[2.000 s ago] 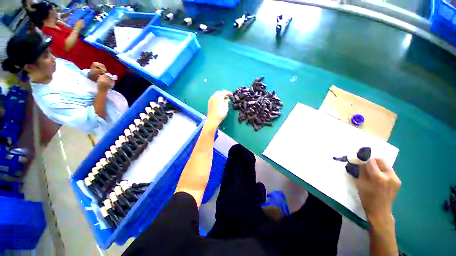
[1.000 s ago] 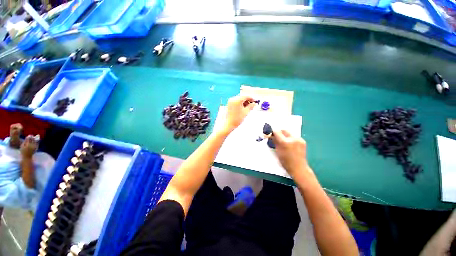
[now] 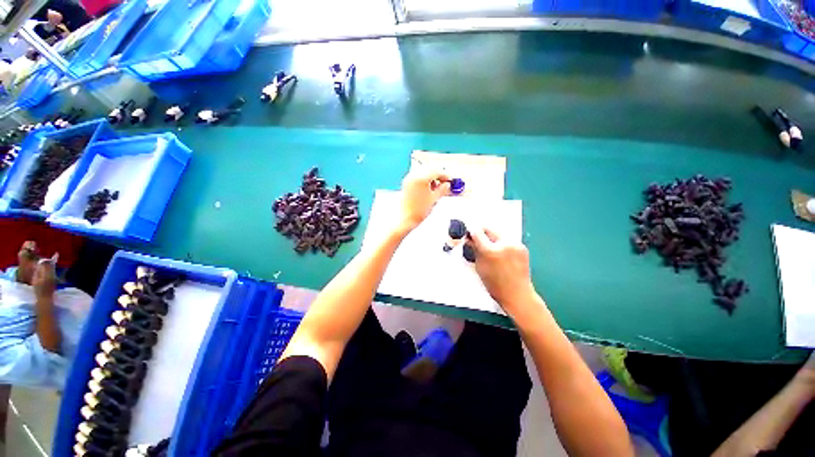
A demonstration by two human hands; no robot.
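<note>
My left hand (image 3: 418,198) is over the tan card (image 3: 487,171), its fingertips closed on a small dark piece at the purple disc (image 3: 457,186). My right hand (image 3: 498,266) holds a black main part (image 3: 457,228) with a pale band above the white sheet (image 3: 411,268). Another small dark bit (image 3: 449,247) shows beside the right fingertips. A heap of small black parts (image 3: 315,214) lies left of the sheet, and a larger heap (image 3: 686,225) lies to the right.
A blue tray (image 3: 234,294) with rows of black parts with cream ends stands at the near left. Shallower blue trays (image 3: 161,178) stand beyond it. Black-and-pale units (image 3: 341,80) lie along the back. Another person's arm (image 3: 777,411) shows at the lower right, and a person's hands (image 3: 40,268) at the left.
The view has swung to the right since the first frame. My left hand has moved from the left heap to the purple disc. My right hand still holds the black main part over the sheet.
</note>
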